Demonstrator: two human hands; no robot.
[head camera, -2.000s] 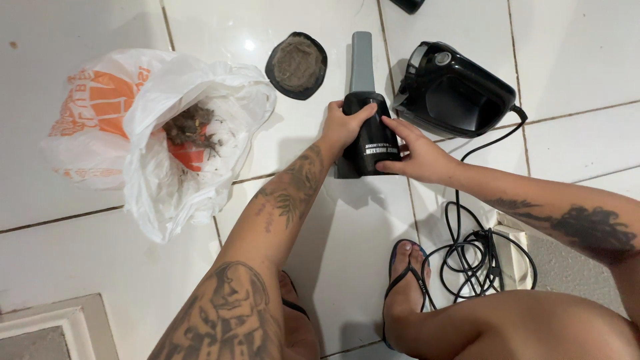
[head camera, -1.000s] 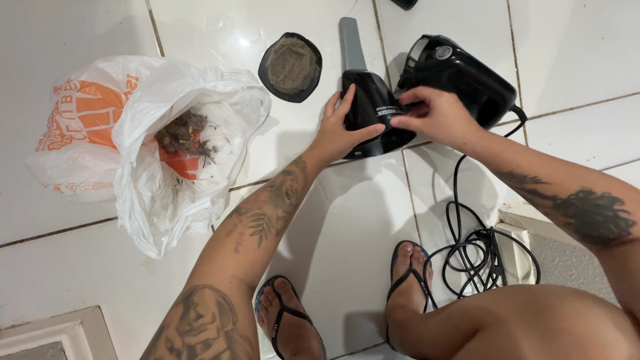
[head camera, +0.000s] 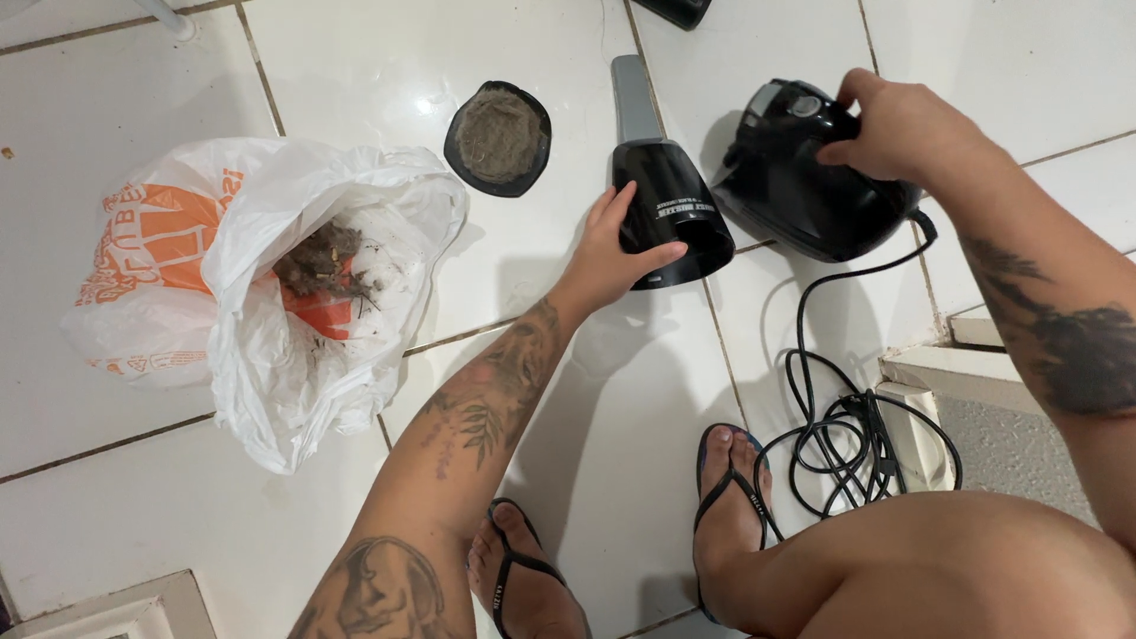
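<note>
My left hand (head camera: 617, 253) grips the open wide end of a black plastic nozzle housing (head camera: 661, 182) of a handheld vacuum, whose grey flat tip (head camera: 635, 98) points away from me. To its right, my right hand (head camera: 896, 129) holds the black vacuum motor body (head camera: 799, 195) from above, thumb and fingers on its casing. A black filter cup (head camera: 497, 139) packed with grey dust lies left of the nozzle. Farther left, a white and orange plastic bag (head camera: 328, 186) gapes open with clumped dust and hair (head camera: 333, 262) inside.
A black power cord (head camera: 803, 311) runs from the motor body to a tangled coil beside my sandalled foot (head camera: 732, 497). A pale frame edge (head camera: 919, 435) is at the right. Another black object (head camera: 679, 9) shows at the top edge. White floor tiles (head camera: 568, 373) lie beneath everything.
My right hand has left the nozzle housing and now holds the motor body. My left hand stays on the housing, whose open end is now more visible.
</note>
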